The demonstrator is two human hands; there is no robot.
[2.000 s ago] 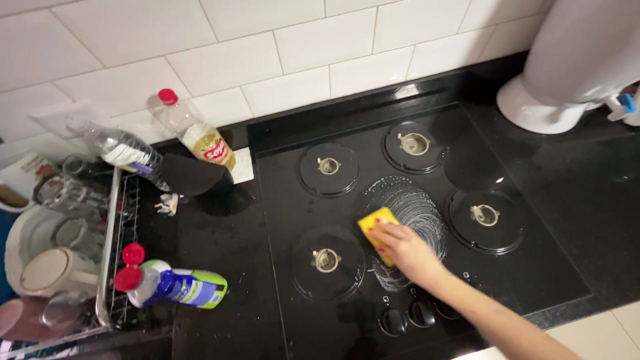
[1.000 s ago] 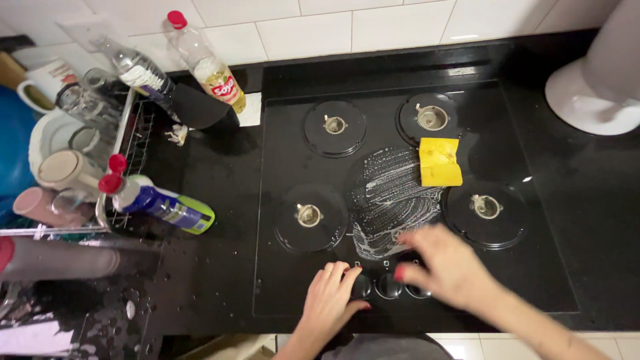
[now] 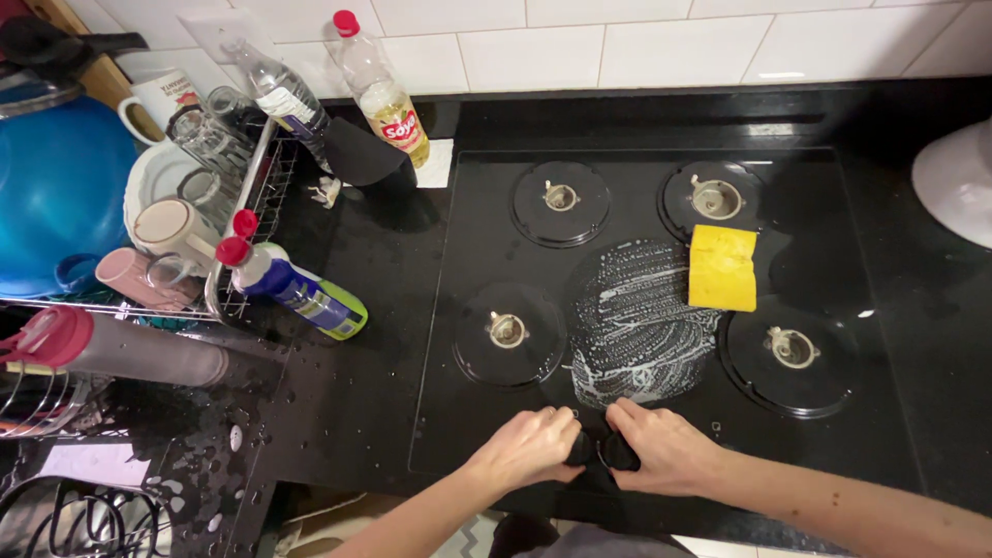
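A black glass cooktop (image 3: pixel 635 186) carries burner bases with bare metal centres and a patch of white suds (image 3: pixel 647 325) in the middle. At its front edge my left hand (image 3: pixel 535 446) grips a black control knob (image 3: pixel 580 449). Just to the right, my right hand (image 3: pixel 659 449) has its fingers closed around another black knob (image 3: pixel 620 453). The yellow sponge (image 3: pixel 722 267) lies right of the suds, between the two right burner bases, touched by neither hand. Any other knobs are hidden by my right hand.
Left of the cooktop stand an oil bottle (image 3: pixel 395 116), detergent bottles (image 3: pixel 310 298) and a wire dish rack (image 3: pixel 263 178) with cups and glasses. A frosted bottle (image 3: pixel 155 349) lies near the wet sink edge. A white appliance base (image 3: pixel 957 182) stands at the far right.
Two seconds ago a hand rubbed the suds with the sponge; now the sponge lies released. Since one second ago, my right hand has come down onto a knob beside my left.
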